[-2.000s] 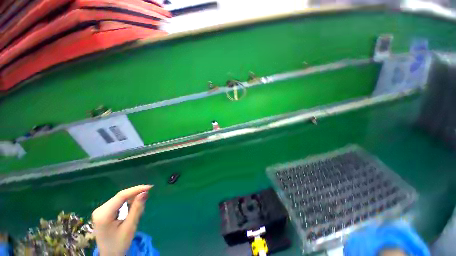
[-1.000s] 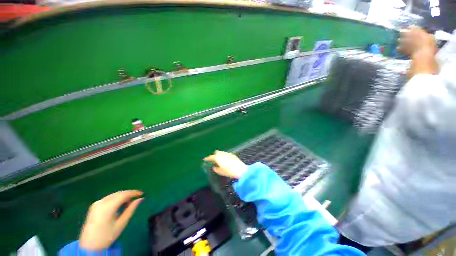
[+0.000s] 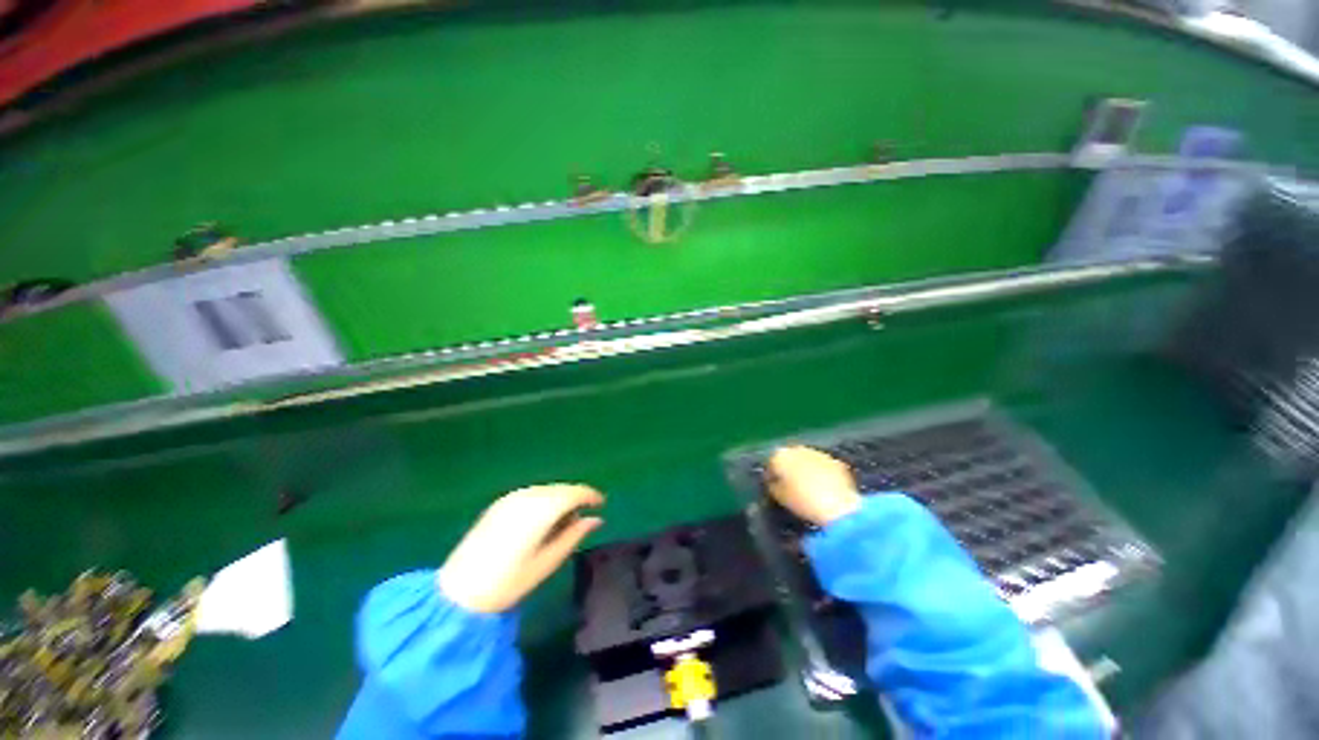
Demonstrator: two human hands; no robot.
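Note:
The black fixture [image 3: 668, 578] lies on the dark-green bench, with a yellow and silver clamp piece [image 3: 690, 682] at its near edge. The clear blister tray [image 3: 998, 499] with rows of dark parts is to its right. My right hand [image 3: 813, 483] is over the tray's far left corner, fingertips down at the tray; whether it holds a part is hidden. My left hand [image 3: 524, 544] hovers left of the fixture's far corner, thumb and fingers apart, with nothing visible between them.
A jumbled pile of yellow, silver and dark parts [image 3: 87, 658] is at far left, beside a white paper scrap [image 3: 249, 590]. A green panel [image 3: 477, 282] stands behind. Stacked trays [image 3: 1258, 297] are at far right. A person's pale sleeve [image 3: 1251, 636] shows at lower right.
The view has swung back left. My left hand has come closer to the fixture. My right hand stays over the tray's left part. The person at the right is now mostly out of view.

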